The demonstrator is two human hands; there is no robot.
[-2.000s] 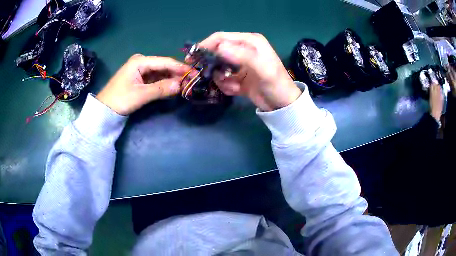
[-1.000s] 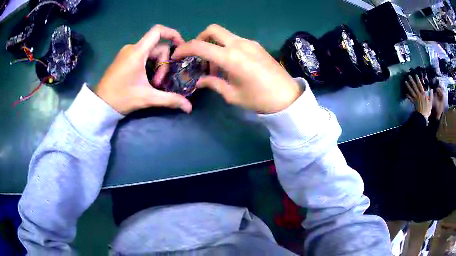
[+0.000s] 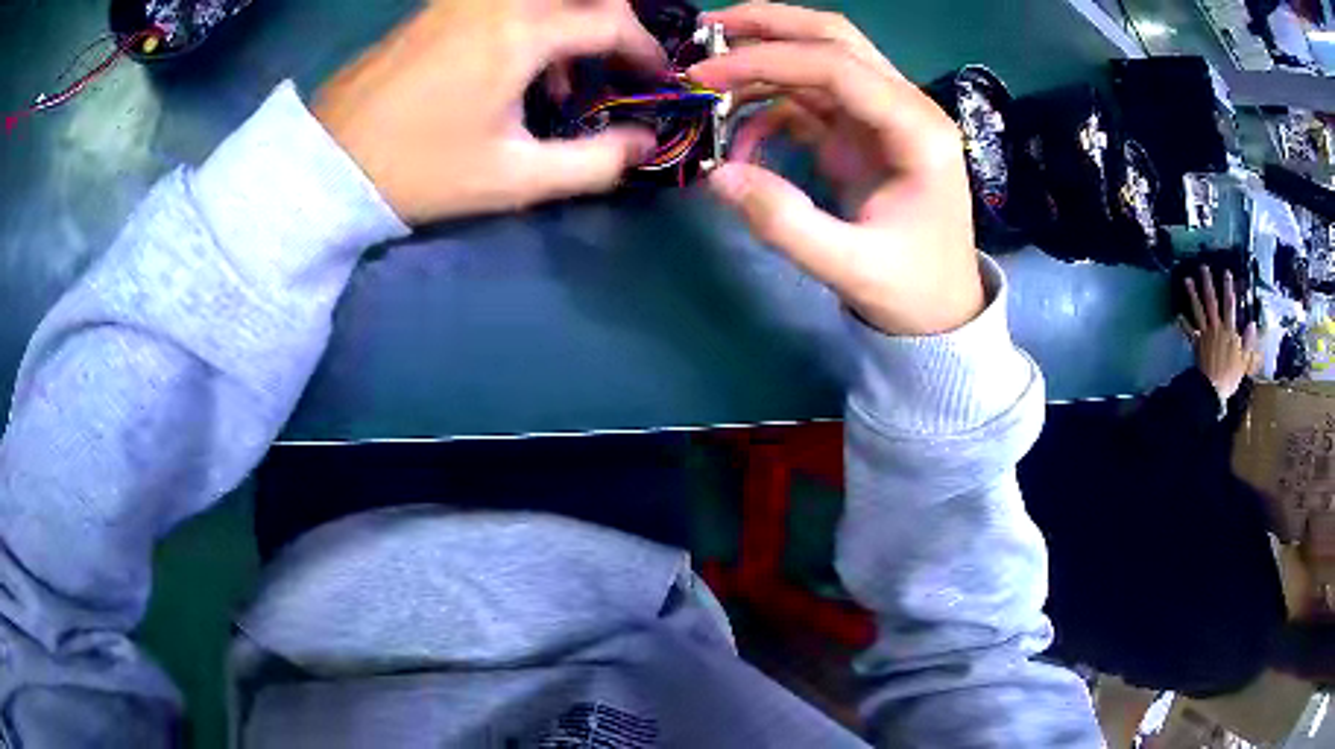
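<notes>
My left hand holds a black housing at the top centre of the view, its fingers curled round and partly in it. My right hand pinches a circuit board by its ends, with the board standing on edge at the housing's right side. Several thin lead wires, yellow, blue, red and orange, run between the housing and the board. The inside of the housing is mostly hidden by my fingers.
A housing with loose wires lies at the upper left. Board-fitted units stand at the right beside a black box. Another person's hand and dark sleeve are at the far right. The green bench's front edge crosses below my hands.
The board has been tipped up on edge, away from the housing, showing the wires between. My view has shifted, so the bench things sit higher and the left units are mostly out of frame.
</notes>
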